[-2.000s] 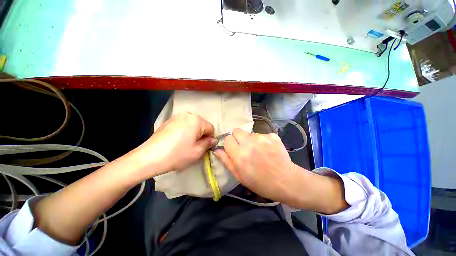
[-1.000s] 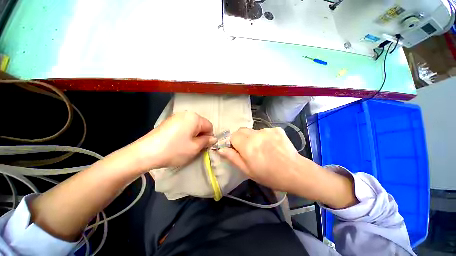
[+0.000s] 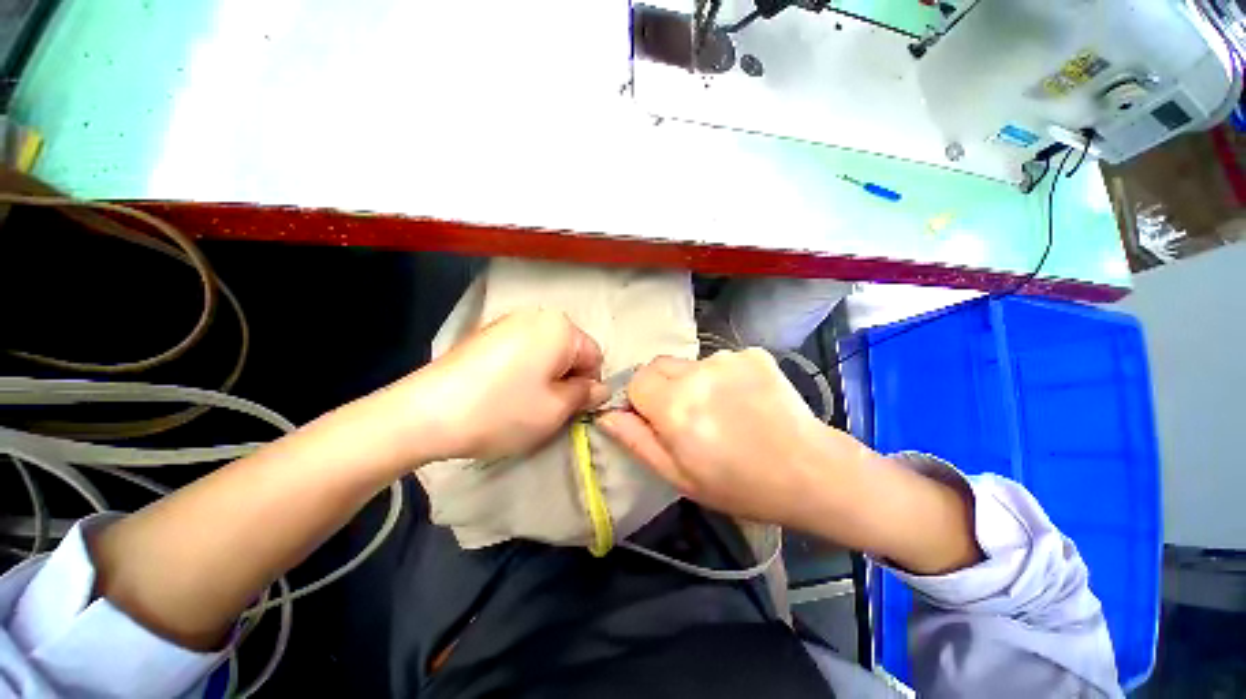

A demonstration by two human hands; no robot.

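Note:
A beige fabric piece (image 3: 513,498) hangs from below the table edge onto my lap. A narrow yellow strip (image 3: 593,489) runs down its lower part, below my fingertips. A short grey strip (image 3: 616,388) shows between my two hands. My left hand (image 3: 513,387) pinches the fabric at the left end of the grey strip. My right hand (image 3: 717,417) pinches at its right end, with curled fingers. The fingertips are close together. Whether a small tool is inside my right hand cannot be told.
A pale green table (image 3: 410,109) with a red edge (image 3: 451,238) lies ahead. It bears a white sewing machine (image 3: 1025,68) and a small blue-handled tool (image 3: 881,191). A blue crate (image 3: 1080,451) stands at right. Cream and tan loops (image 3: 150,448) hang at left. A black cable crosses the table edge.
The view has shifted slightly, so the table and machine sit a little differently. Both hands keep their pinch on the fabric, and less of the grey strip shows between them than one second ago.

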